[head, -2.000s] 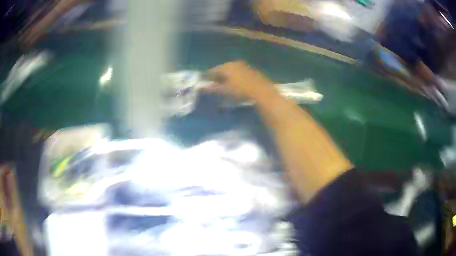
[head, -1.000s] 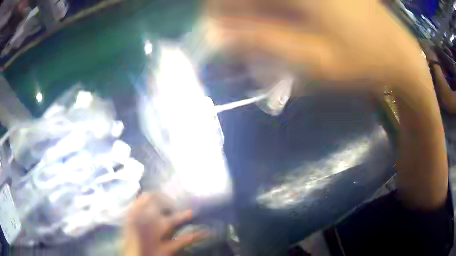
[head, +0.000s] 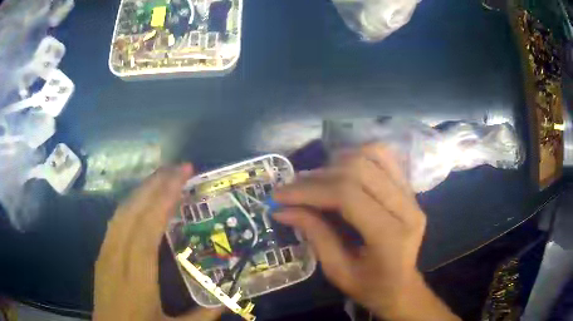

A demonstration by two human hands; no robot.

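Observation:
An open white power strip housing lies tilted on the bench in front of me. In it are a green circuit board with a yellow transformer, thin wires, and a brass strip along the far side. Another brass strip lies slantwise over the near left edge. My left hand holds the housing's left side, its thumb partly hidden. My right hand is at the housing's right end, its thumb and forefinger pinching at a blue disc component.
A second open housing is at the back. White plugs and bagged cords are at left. A clear plastic bag lies right of my right hand, another bag at the back. A parts tray of brass pieces is at far right.
The view has turned down onto the bench and is sharper. Both hands are now at an open housing; the bright white item between them before is no longer seen in that form.

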